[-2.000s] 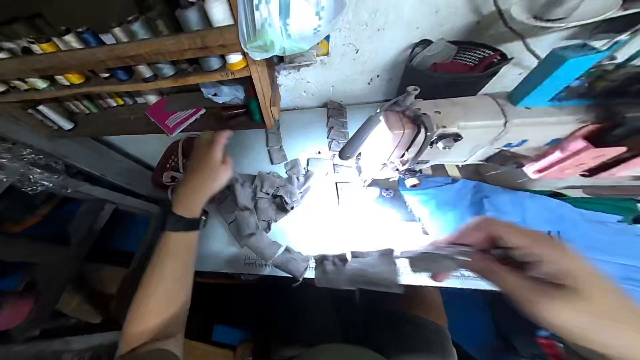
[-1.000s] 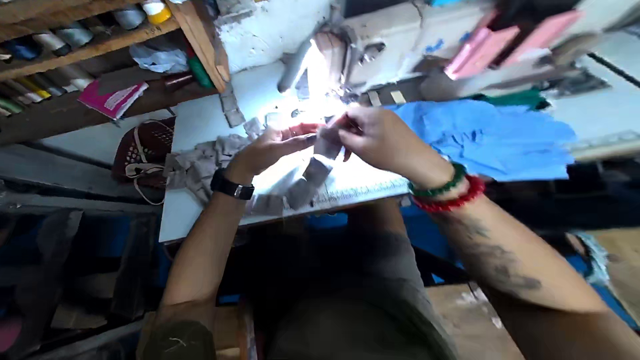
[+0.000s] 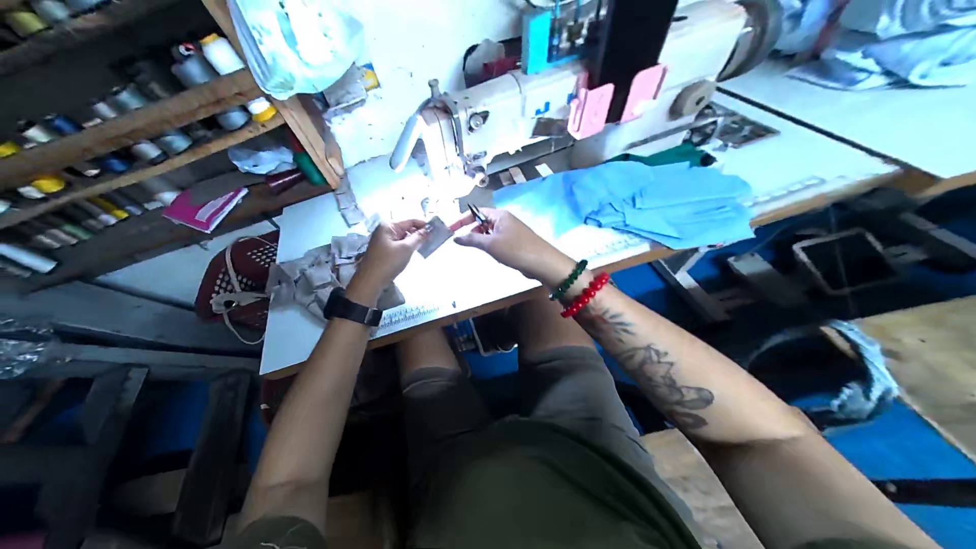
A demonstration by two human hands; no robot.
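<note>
Over the white sewing table, my left hand pinches a small grey fabric piece by its left edge. My right hand is just right of that piece and holds a small dark pointed tool, perhaps thread snips; whether its fingers also touch the fabric I cannot tell. More grey fabric pieces lie bunched beside and partly behind my left wrist. The sewing machine stands behind my hands, its needle area lost in the lamp's glare. A blue cloth lies to the right of my right hand.
Wooden shelves with thread spools stand at the left. A dark red perforated basket sits beside the table's left end. A plastic bag hangs at the shelf's end. A pink phone holder is on the machine. A measuring scale runs along the front edge.
My hands, apart two seconds ago, came together over the table. The long grey strip in front of me is no longer stretched out; a small piece is in my left hand. The view has shifted.
</note>
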